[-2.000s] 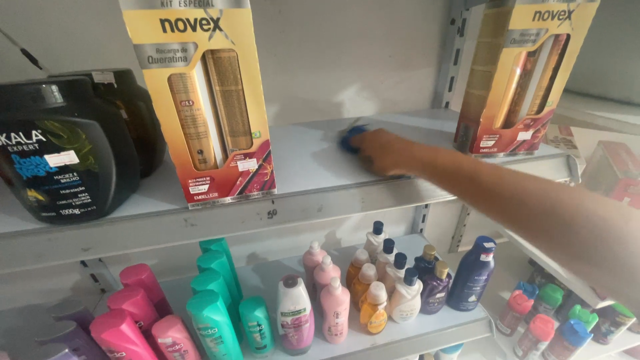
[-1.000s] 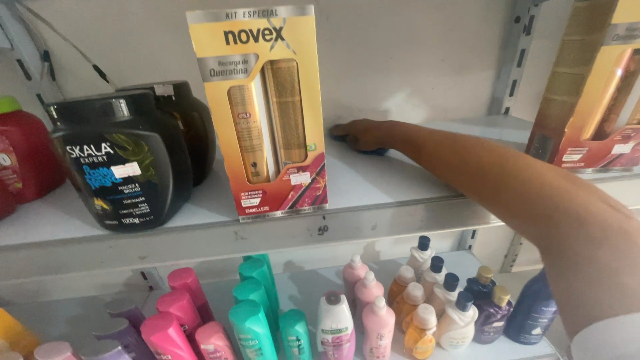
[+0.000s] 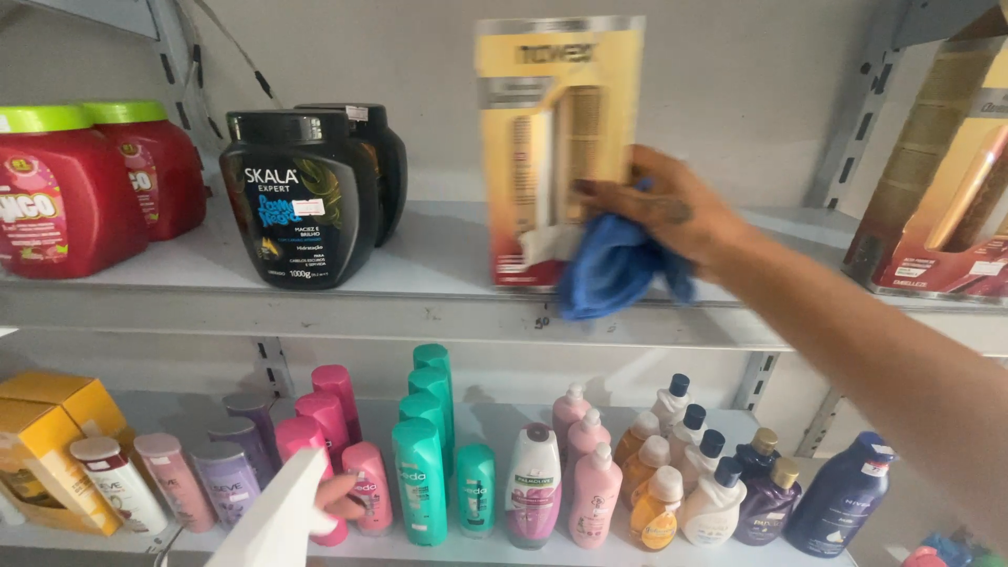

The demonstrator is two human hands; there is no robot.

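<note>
My right hand [image 3: 661, 205] grips the edge of a yellow and red Novex hair-product box [image 3: 561, 153] at the upper shelf's front edge, and the same hand has a blue cloth [image 3: 618, 264] bunched under its fingers. The box is blurred. Low in the view, my left hand [image 3: 339, 498] is partly hidden behind a white plastic spray-bottle head [image 3: 276, 508], its fingers wrapped about it, in front of pink bottles. A large black Skala jar [image 3: 301, 201] stands on the upper shelf, left of the box.
Red jars with green lids [image 3: 59, 193] stand at the far left of the upper shelf [image 3: 409, 307]; another Novex box [image 3: 937, 173] is at its right end. Below are rows of pink, teal [image 3: 420, 480], white and purple bottles, a dark blue Nivea bottle [image 3: 841, 496] and yellow boxes [image 3: 59, 449].
My right hand has left the shelf surface with the blue cloth and taken hold of the Novex box that stood beside the black jars. My left hand and the white spray head have come into view.
</note>
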